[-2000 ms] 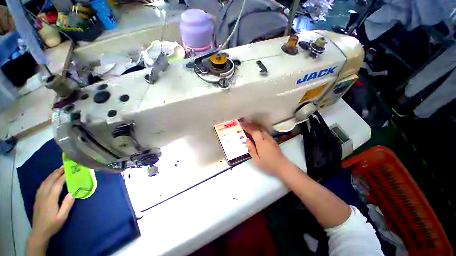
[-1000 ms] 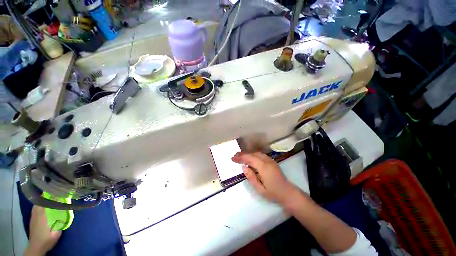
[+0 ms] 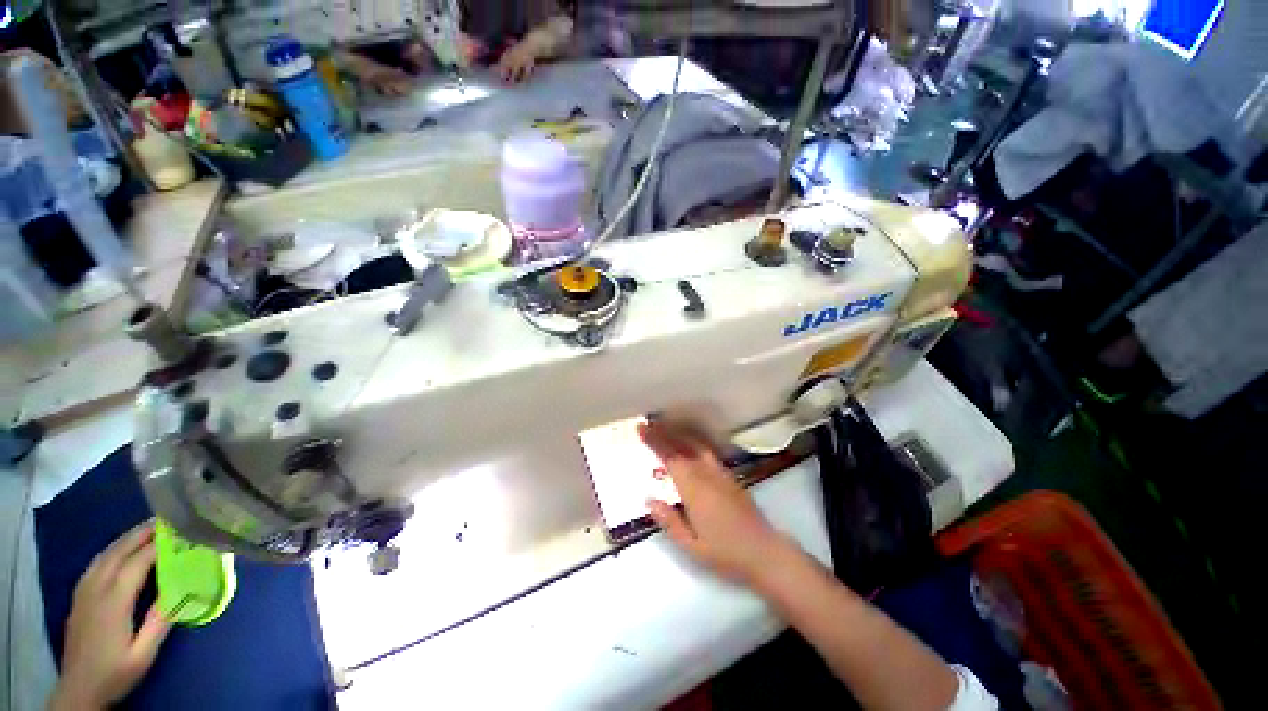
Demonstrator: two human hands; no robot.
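A smartphone (image 3: 629,477) with a lit white screen lies on the machine bed under the arm of the white JACK sewing machine (image 3: 487,382). My right hand (image 3: 712,514) is at the phone's right edge, fingers spread over its screen side; the fingertips are blurred. My left hand (image 3: 111,618) rests on the navy cloth (image 3: 250,646) at the left, beside the lime-green tag (image 3: 192,576) at the machine head. Whether its fingers grip the tag or cloth cannot be told.
A black plastic bag (image 3: 872,500) hangs at the machine's right end. An orange basket (image 3: 1099,597) stands at lower right. A pale purple container (image 3: 542,195) and a white dish (image 3: 456,240) are behind the machine. Another person's hands (image 3: 535,49) show at the far table.
The view has shifted. My right hand stays at the phone and its fingers have moved over the screen, which has changed from red-orange and white to mostly white. My left hand remains by the tag.
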